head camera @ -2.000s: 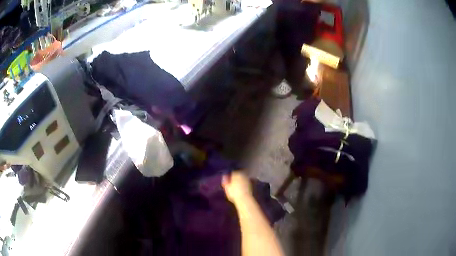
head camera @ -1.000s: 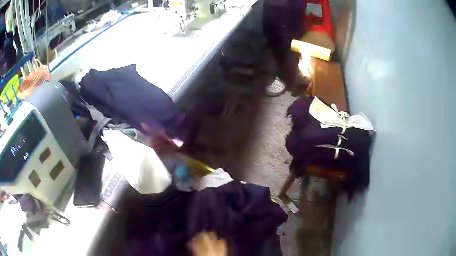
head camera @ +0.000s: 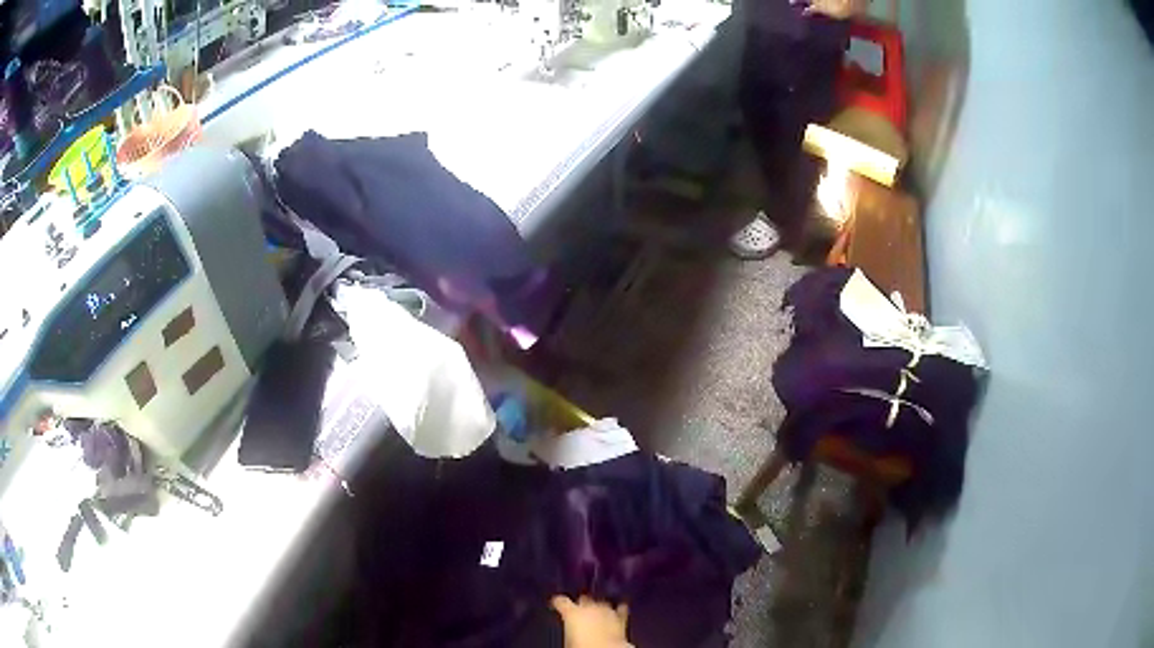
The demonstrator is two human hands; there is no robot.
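Note:
Dark purple cloth pieces (head camera: 671, 519) lie in a heap at the bottom centre, beside the table edge. A small white tag (head camera: 491, 553) lies on them. My right hand (head camera: 591, 623) is cut off by the bottom edge. Its bent fingers are on the cloth, which folds towards them; they appear to grip it. My left hand is not in view.
The sewing machine's control panel (head camera: 114, 298), a black flat rectangle (head camera: 287, 405) and scraps (head camera: 120, 468) are at left. A white bag (head camera: 424, 380) and dark cloth (head camera: 405, 215) overhang the table. A tied bundle (head camera: 873, 380) sits right. A person's leg (head camera: 778, 127) stands beyond.
My right hand has drawn back from further out over the heap to the bottom edge. The dark cloth there lies spread differently, and the white tag now shows. The view has shifted.

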